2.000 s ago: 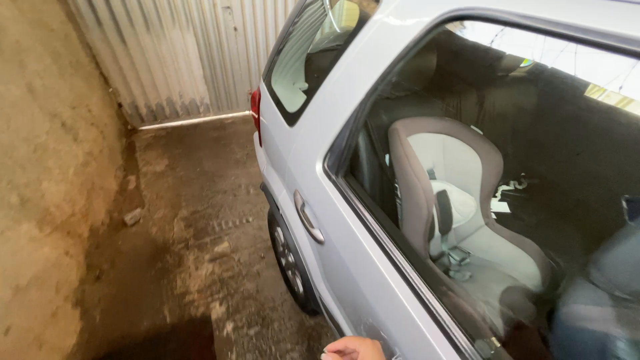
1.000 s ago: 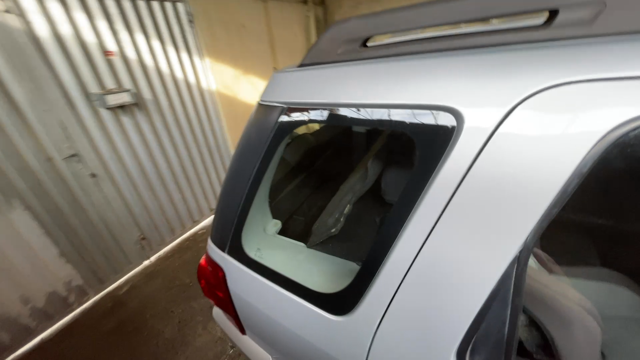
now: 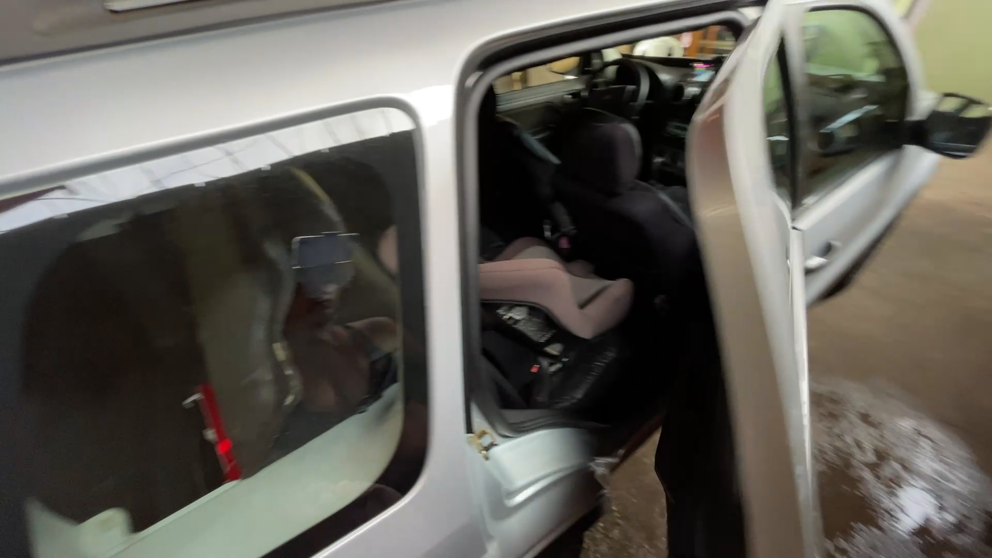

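Neither my left hand nor my right hand shows directly in the head view, so what they hold or touch is hidden. The silver car's rear door [image 3: 763, 271] stands ajar at the right of its doorway. Inside, a child car seat with pinkish-grey padding [image 3: 542, 283] rests on the rear bench, behind a dark front seat [image 3: 620, 178]. At left, the rear quarter window [image 3: 201, 310] carries a dim reflection of a person with a phone-like device. A red object also appears in that glass; whether it is reflected or inside, I cannot tell.
Farther along the car are the front door [image 3: 860, 186] and its side mirror [image 3: 961, 128]. A metal latch striker [image 3: 482, 442] sits at the door frame's lower rear corner. The floor [image 3: 899, 480] at right has a wet-looking, shiny patch. Everything is somewhat blurred.
The view has swung far along the car. Two seconds ago the rear door appeared closed, with part of a hand at the bottom edge; now the door is ajar and no hand shows.
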